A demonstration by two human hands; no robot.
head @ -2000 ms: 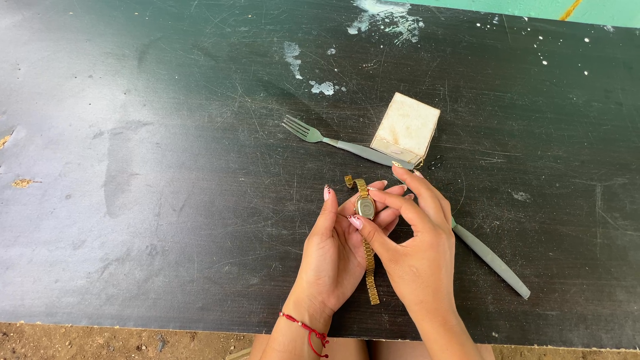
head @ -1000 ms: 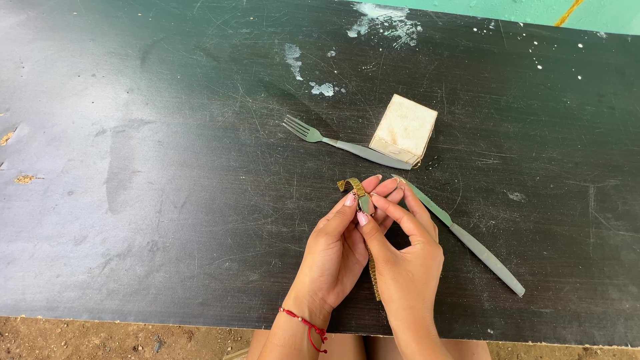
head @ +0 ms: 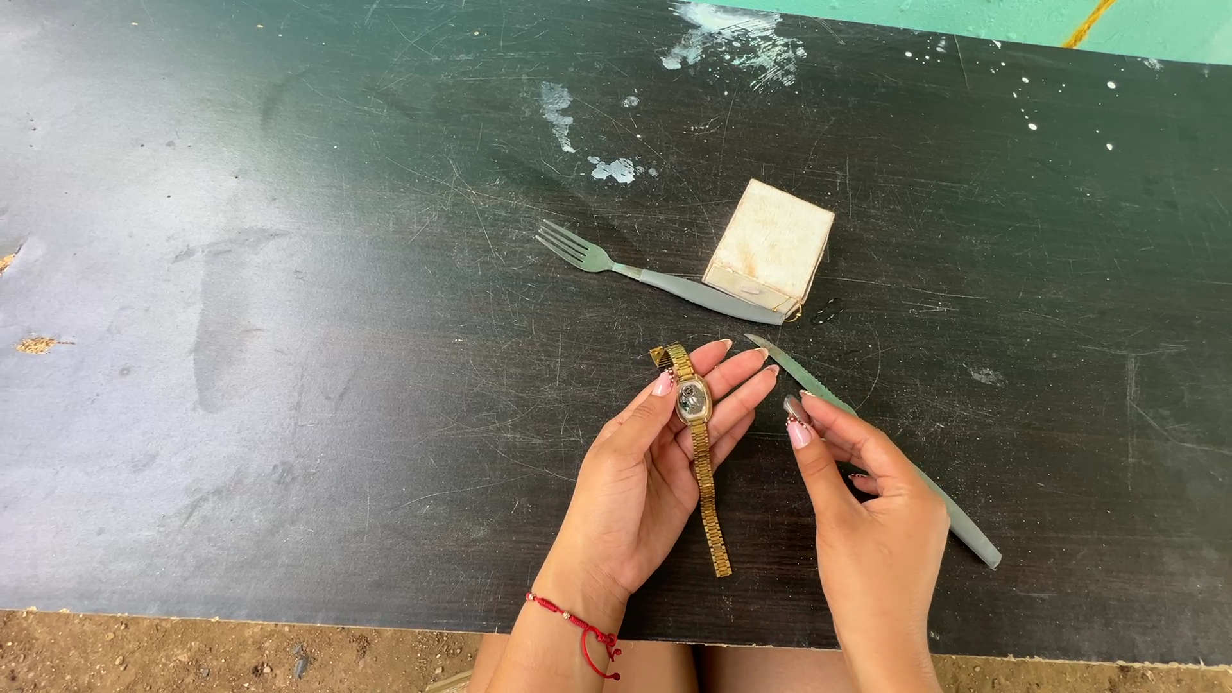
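My left hand (head: 645,472) holds a gold-coloured wristwatch (head: 694,400) between thumb and fingers, its case open and the movement showing. The watch's metal bracelet (head: 710,500) hangs down past my palm. My right hand (head: 876,510), a little to the right, pinches a small oval watch case back (head: 796,409) between thumb and index finger. A serrated table knife (head: 972,534) with a grey handle lies partly behind my right hand. Above my hands, a fork (head: 712,294) with a grey handle touches a worn whitish square block or pad (head: 775,241).
The dark scratched tabletop (head: 385,404) bears whitish paint marks (head: 736,43) toward its far side. Its near edge runs just in front of my legs, with bare soil (head: 241,654) below. A turquoise surface (head: 1165,24) shows beyond the far right edge.
The case back has come off the watch and is in my right hand, which has moved right, away from my left hand. The movement inside the watch now shows.
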